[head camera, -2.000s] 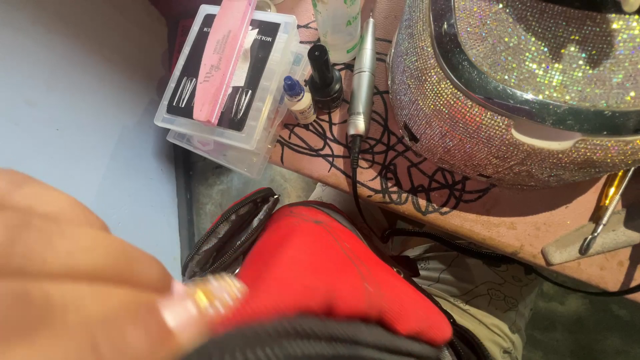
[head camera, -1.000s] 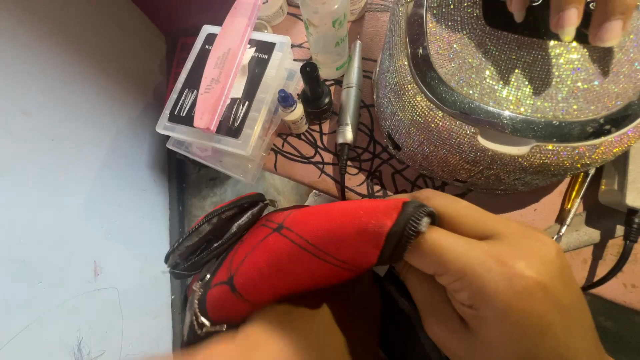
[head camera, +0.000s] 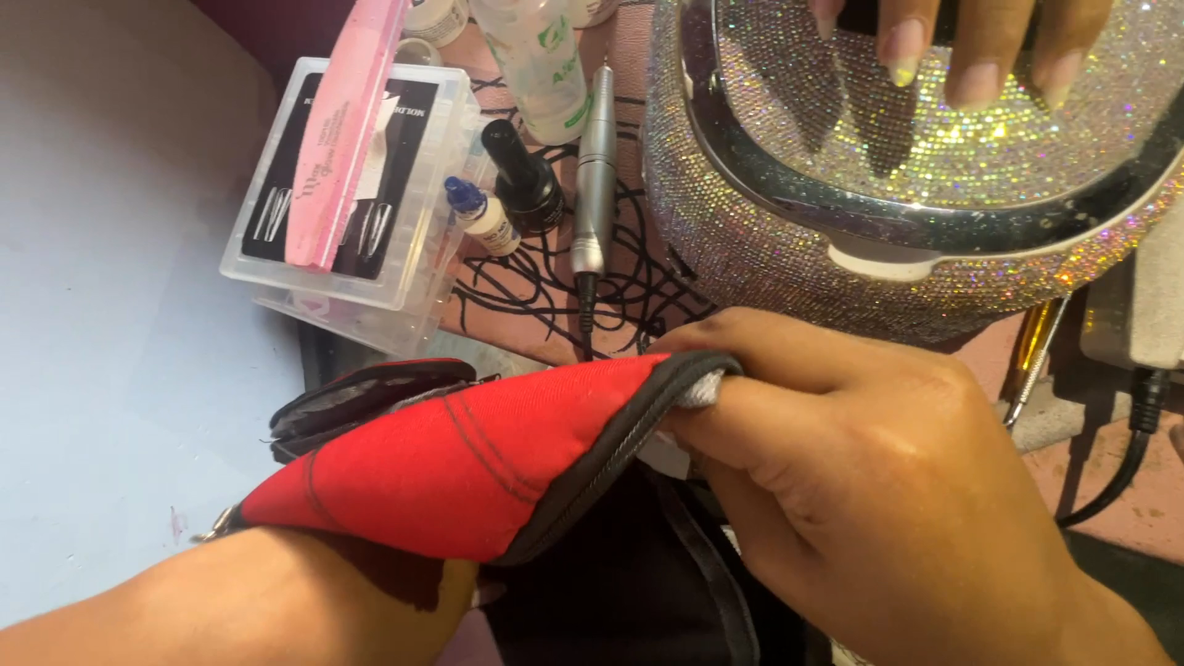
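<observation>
My right hand (head camera: 860, 453) pinches the black zipped edge of a red fabric pouch (head camera: 462, 453) between thumb and fingers. From the lower left comes my left hand (head camera: 370, 592); it reaches under or into the pouch, and its fingers are hidden, so its grip cannot be told. A black lining or panel (head camera: 601, 573) hangs below the pouch. A smaller black-edged compartment (head camera: 370, 407) stands agape at the pouch's upper left.
Another person's fingers (head camera: 980, 55) rest on a rhinestone-covered nail lamp (head camera: 786, 222). Beside it lie an electric nail file handpiece (head camera: 595, 176), a black polish bottle (head camera: 525, 176), a blue-capped bottle (head camera: 483, 217), and a pink nail file (head camera: 338, 139) on clear plastic boxes (head camera: 416, 277).
Two seconds ago the red pouch lay lower with a blurred hand at left; my right hand has since come in and taken its edge. The other person's fingers have appeared on the lamp.
</observation>
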